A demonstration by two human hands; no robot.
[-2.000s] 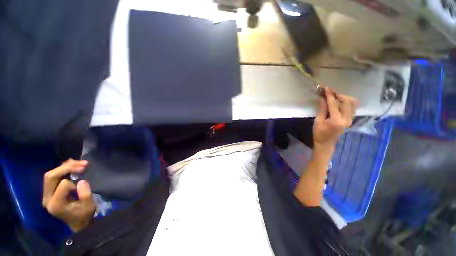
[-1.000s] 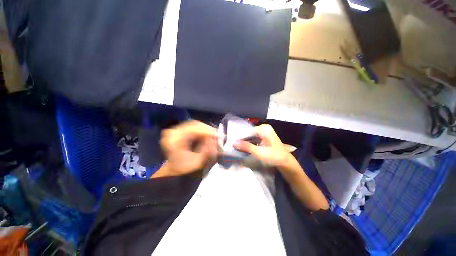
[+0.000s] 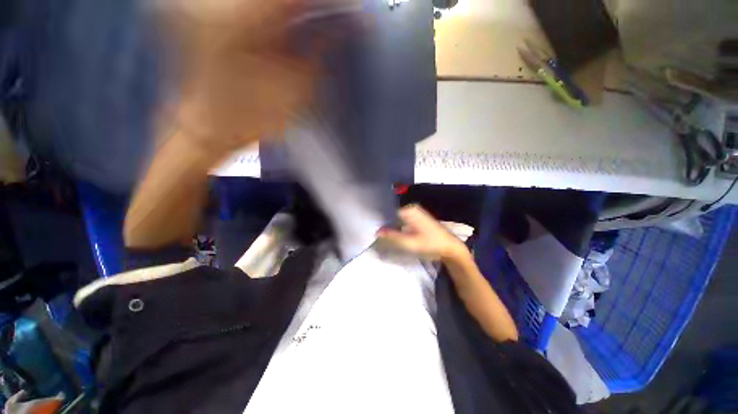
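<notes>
My left hand (image 3: 235, 73) is large and strongly blurred at the upper left, raised over the table; its fingers cannot be made out. A blurred white and dark piece (image 3: 332, 182) stretches from near it down to my right hand (image 3: 425, 236). My right hand pinches the lower end of this piece in front of my body, below the table edge. A navy fabric panel (image 3: 405, 89) lies on the white table, partly hidden behind my left hand and the blurred piece.
Yellow-green and blue thread snips (image 3: 565, 87) lie on the table (image 3: 502, 129) right of the panel. Fabric scissors (image 3: 696, 145) lie farther right. A dark flat piece (image 3: 574, 32) is near the snips. Blue baskets (image 3: 647, 323) stand below, left and right; the right one holds pale scraps (image 3: 591, 287).
My left hand has moved from my lap up over the table at the upper left. The small white piece between my hands is now stretched out lengthwise. My right hand stays low, pinching it.
</notes>
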